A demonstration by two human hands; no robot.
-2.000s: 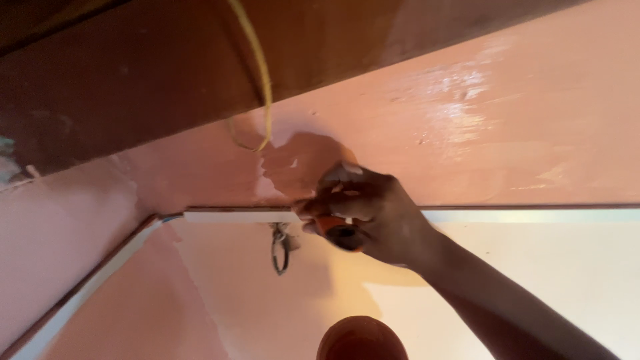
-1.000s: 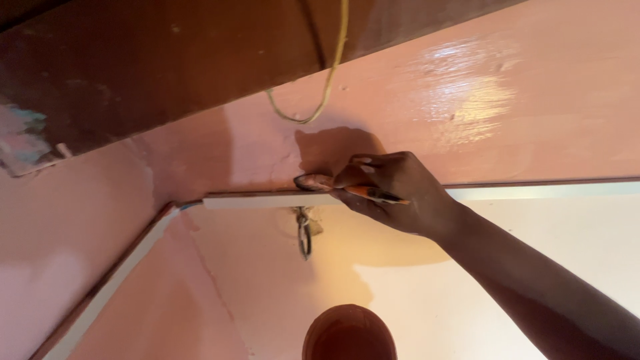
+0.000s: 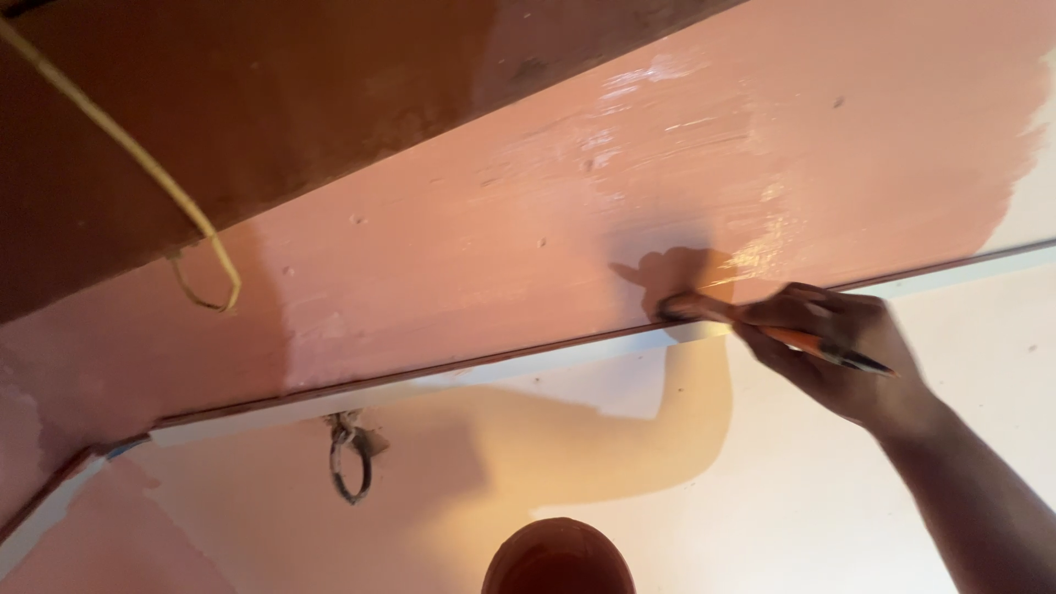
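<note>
My right hand (image 3: 825,355) grips a paintbrush (image 3: 796,338) with an orange and black handle. Its blurred bristles touch the pink-painted wall surface (image 3: 495,223), just above a narrow dark red edge line (image 3: 544,345). A pale strip (image 3: 528,363) runs along the underside of that line. Wet, glossy strokes shine above the hand, and the hand's shadow falls on the paint beside the bristles. At the bottom centre a reddish paint container (image 3: 561,549) is partly in view, cut off by the frame. My left hand is outside the picture.
A dark brown beam or board (image 3: 247,107) crosses the upper left, with a yellow wire (image 3: 124,144) hanging in a loop before it. A metal ring (image 3: 351,462) hangs from the cream surface (image 3: 825,495) below the strip. Painted surfaces meet in a corner at the left.
My right hand, still gripping the brush, has moved right along the edge line, away from the metal ring. The view has also shifted to the right.
</note>
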